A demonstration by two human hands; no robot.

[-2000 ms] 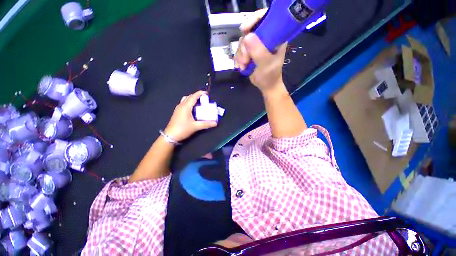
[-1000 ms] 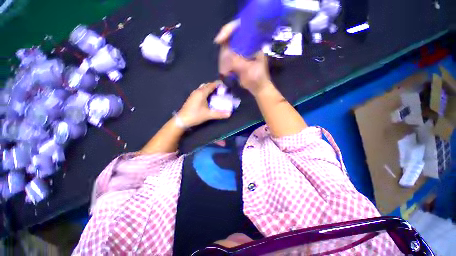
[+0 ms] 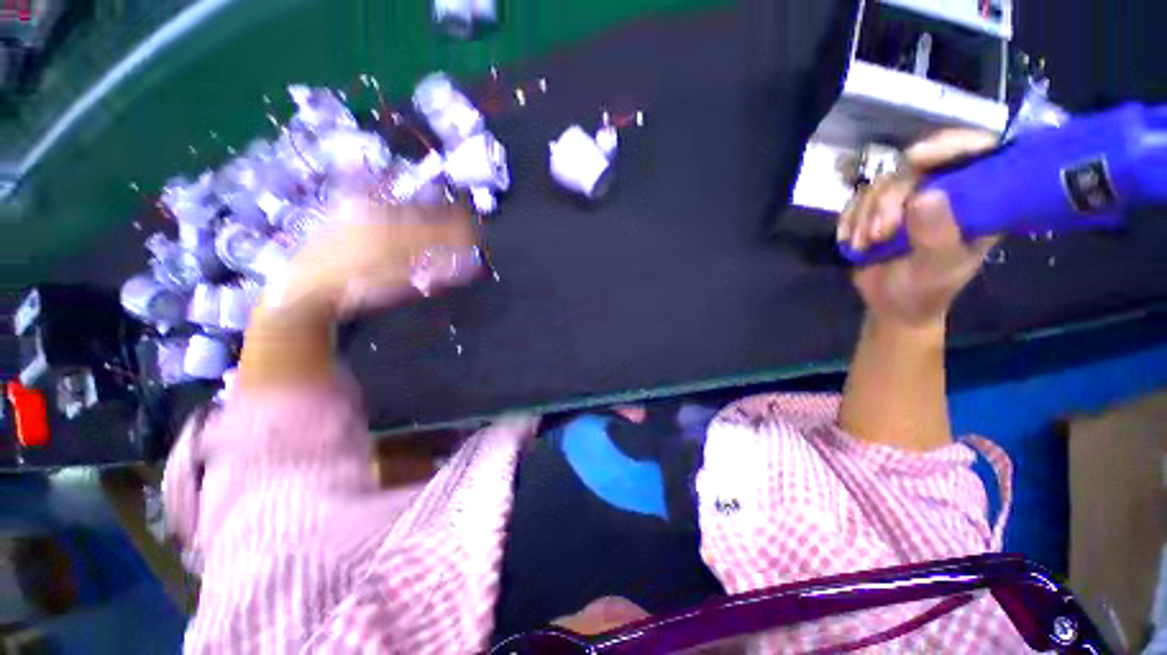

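Note:
My right hand [image 3: 921,237] grips the blue-violet electric screwdriver [image 3: 1043,179], its tip end beside the front of the screw feeder [image 3: 928,77]. My left hand [image 3: 371,256] is strongly blurred over the near right side of the pile of white housings [image 3: 237,243]. A pale blurred shape shows at its fingers; I cannot tell whether the hand holds a housing. A single housing unit [image 3: 582,161] with short red leads lies on the black mat between the pile and the feeder.
Another housing [image 3: 465,13] lies on the green surface at the top edge. Pale parts [image 3: 1037,109] sit right of the feeder, behind the screwdriver. A red-orange object [image 3: 27,413] lies at the far left. Cardboard [image 3: 1120,499] is on the blue floor at right.
The view has turned left. My left hand has moved from the housing work in front of me to the pile. The screwdriver has moved away from that housing to the feeder.

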